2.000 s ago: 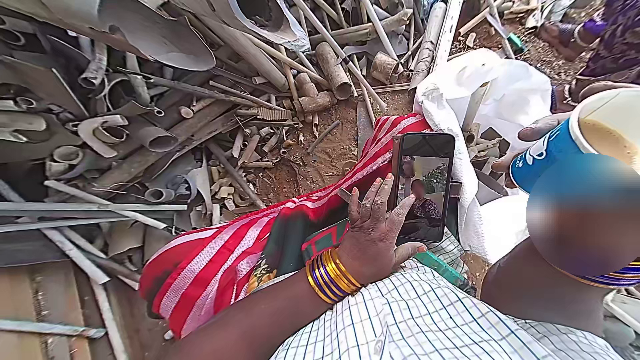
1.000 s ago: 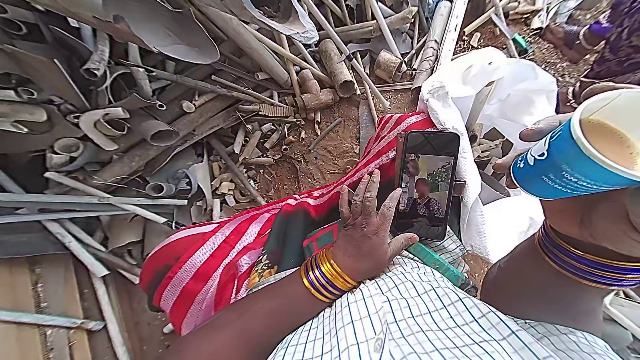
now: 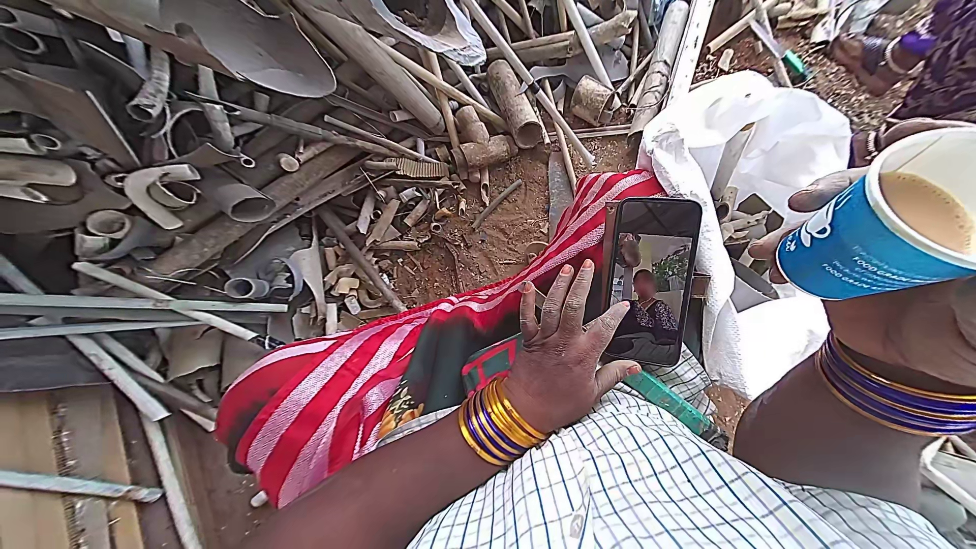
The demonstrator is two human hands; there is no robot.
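My left hand (image 3: 560, 347), with gold and blue bangles at the wrist, lies spread over my lap, its index fingertip at the lower left edge of a smartphone (image 3: 654, 278). The phone leans upright on my lap with its lit screen facing me, showing a picture of a person. At the right, my right hand (image 3: 900, 324) is wrapped around a blue and white paper cup (image 3: 862, 244) of milky brown drink. Red and white striped cloth (image 3: 335, 404) covers my leg, and a green object (image 3: 671, 402) sticks out beneath the phone.
Cut plastic pipes (image 3: 515, 103) and scrap pieces are heaped ahead and to the left on reddish soil (image 3: 488, 248). A white sack (image 3: 770, 122) holding pipe pieces stands right of the phone. Another person's foot (image 3: 865, 65) is at the upper right. Pale strips (image 3: 145, 305) lie at left.
The cup has tilted and come away from in front of my face area at the right, its drink now in fuller view. My left hand has shifted only slightly beside the phone.
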